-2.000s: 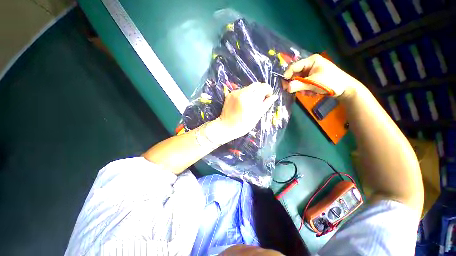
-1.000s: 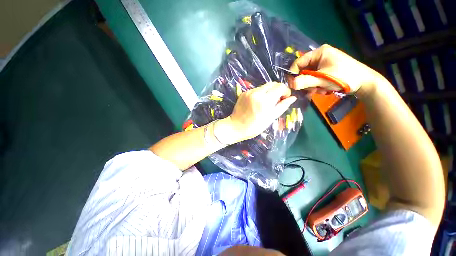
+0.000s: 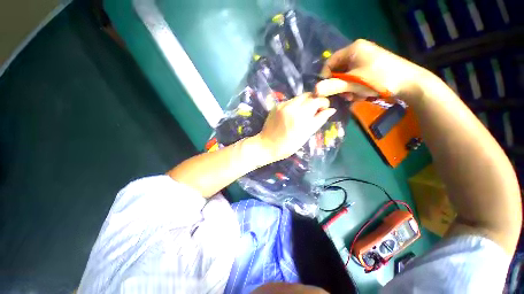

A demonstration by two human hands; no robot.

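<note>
A clear plastic bag (image 3: 253, 123) full of black cables with red, yellow and white plugs lies on the green bench in front of me. My left hand (image 3: 293, 127) is on the middle of the bag, its fingers pinching the plastic. My right hand (image 3: 359, 72) is at the bag's right upper part and holds scissors (image 3: 363, 84) by the orange handles. The blades are blurred and mostly hidden by the fingers. The two hands are close together.
The orange test board (image 3: 396, 150) with a black box lies right of the bag. The multimeter (image 3: 386, 244) with red and black leads is at lower right, beside a yellow-brown box (image 3: 432, 198). A steel rule (image 3: 178, 63) lies left of the bag. Drawer racks stand at upper right.
Over the last second my right hand has shifted slightly up and left with the scissors. My left hand has stayed on the bag. Earlier, the whole view had shifted a little.
</note>
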